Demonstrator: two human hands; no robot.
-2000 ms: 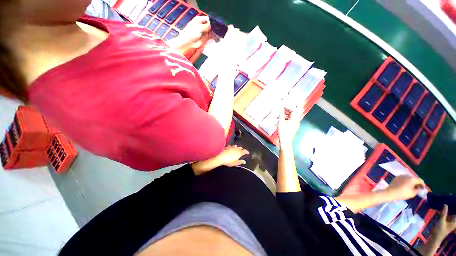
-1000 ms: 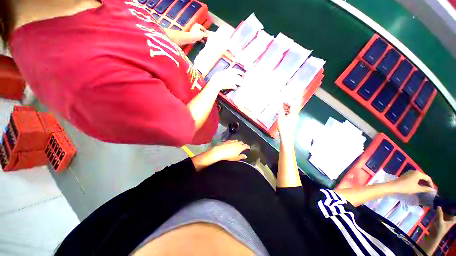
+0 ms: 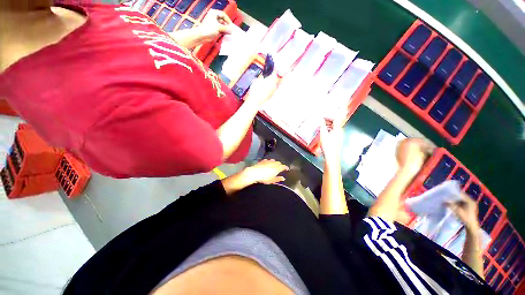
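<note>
A stack of orange-red trays lies in front of me, its top mostly covered by whitish translucent sleeves that overhang the far side. My right hand is at the tray's near right corner; glare hides whether its fingers grip anything. My left hand lies low, palm down, fingers extended and empty, left of the tray near the bench edge. A neighbour's hand reaches over the tray's left end, beside a dark phone.
A red-shirted person works at left. A striped-sleeved person at right handles white sheets over another tray. A loose white pile lies between the trays. A phone-filled tray is beyond; orange stacks stand on the floor.
The far phone-filled tray has shifted up and left. The right neighbour's one hand has moved to the white pile. The left neighbour's dark phone now shows raised. My hands have barely moved.
</note>
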